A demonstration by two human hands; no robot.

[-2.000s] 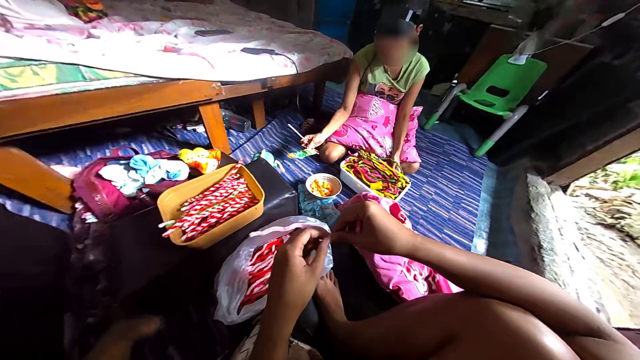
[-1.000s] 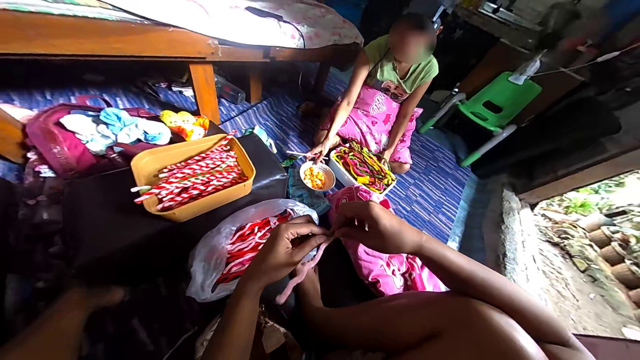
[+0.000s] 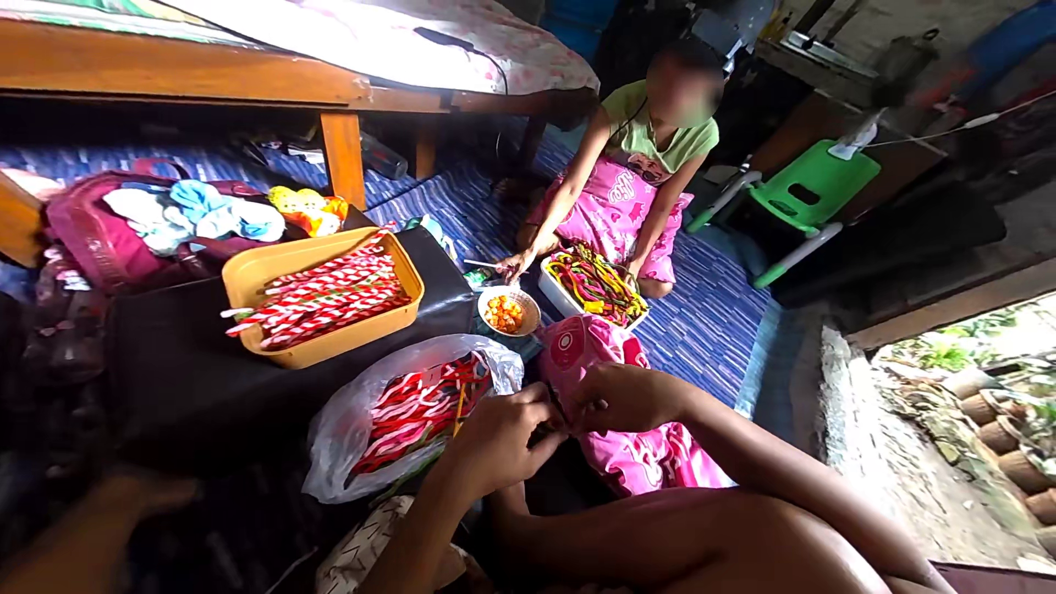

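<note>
My left hand [image 3: 505, 437] and my right hand [image 3: 619, 400] meet fingertip to fingertip at the lower centre. Their fingers are pinched together, and whatever lies between them is too small and dark to make out. Just left of my left hand, a clear plastic bag [image 3: 334, 437] lies open with red, white and pink twisted strips [image 3: 412, 412] inside. Beyond it, a yellow-orange plastic tub [image 3: 322, 356] holds several red-and-white twisted strands [image 3: 338, 289]. Pink printed cloth [image 3: 660, 462] lies behind and below my right hand.
Facing me, a person sits on the blue woven mat [image 3: 701, 289], one hand by a bowl [image 3: 511, 313] of orange food, the other at a white container [image 3: 561, 299] of multicoloured strands. A black bench [image 3: 190, 379], wooden bed frame [image 3: 206, 66], maroon bag [image 3: 82, 231] and green chair [image 3: 817, 186] surround us.
A pinkish strip hung below my hands one second ago; it no longer shows there. My hands stay close together. The other person's hand has moved from the mat to beside the bowl.
</note>
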